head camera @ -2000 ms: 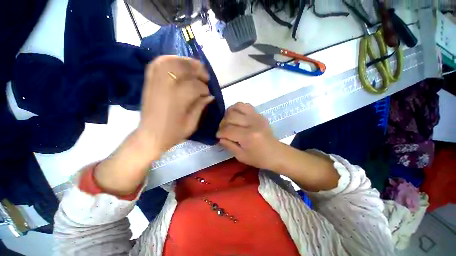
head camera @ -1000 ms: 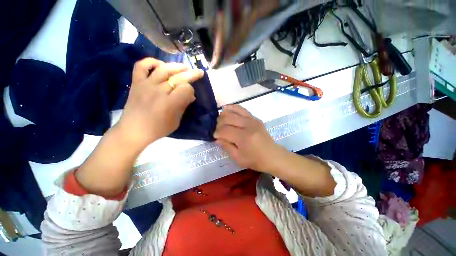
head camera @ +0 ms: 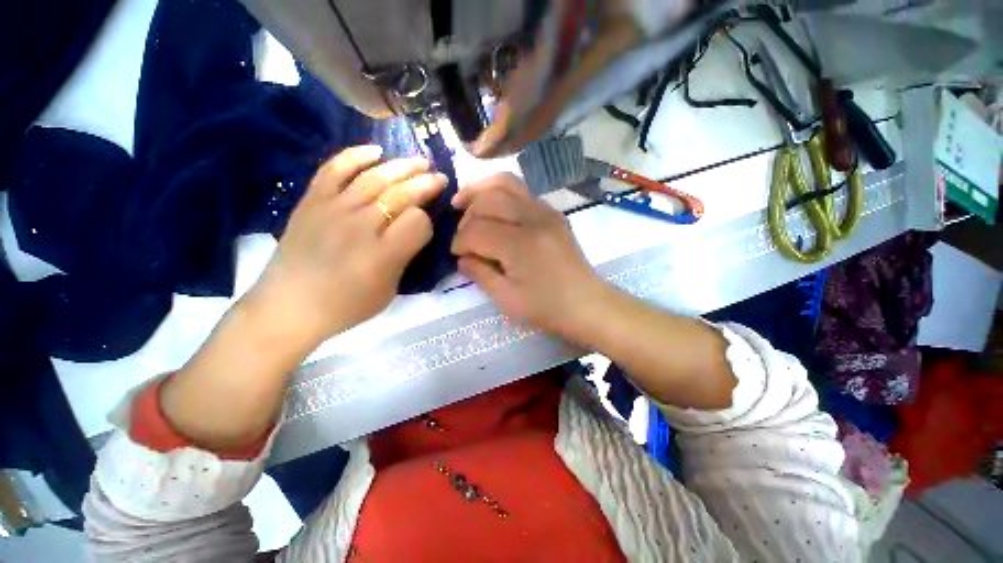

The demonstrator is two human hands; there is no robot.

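The navy fabric (head camera: 209, 198) covers the left of the table and runs under the lit presser foot (head camera: 430, 123) of the sewing machine (head camera: 363, 50). My left hand (head camera: 357, 231) lies on the fabric just in front of the needle area, fingertips on the narrow part. My right hand (head camera: 517, 247) pinches the right edge of that narrow part close beside my left fingertips. The fabric between the hands is partly hidden by the fingers.
A grey ribbed block (head camera: 553, 163) and orange-blue snips (head camera: 649, 196) lie right of the needle. Yellow-handled scissors (head camera: 783, 209), a dark red-handled tool (head camera: 833, 127) and black strips (head camera: 720, 101) lie farther right. A ruler strip (head camera: 660, 264) runs along the table's front edge.
My right hand has moved up along the fabric edge towards the needle, close to my left hand. My left hand has shifted slightly. The machine head shows more than two seconds ago.
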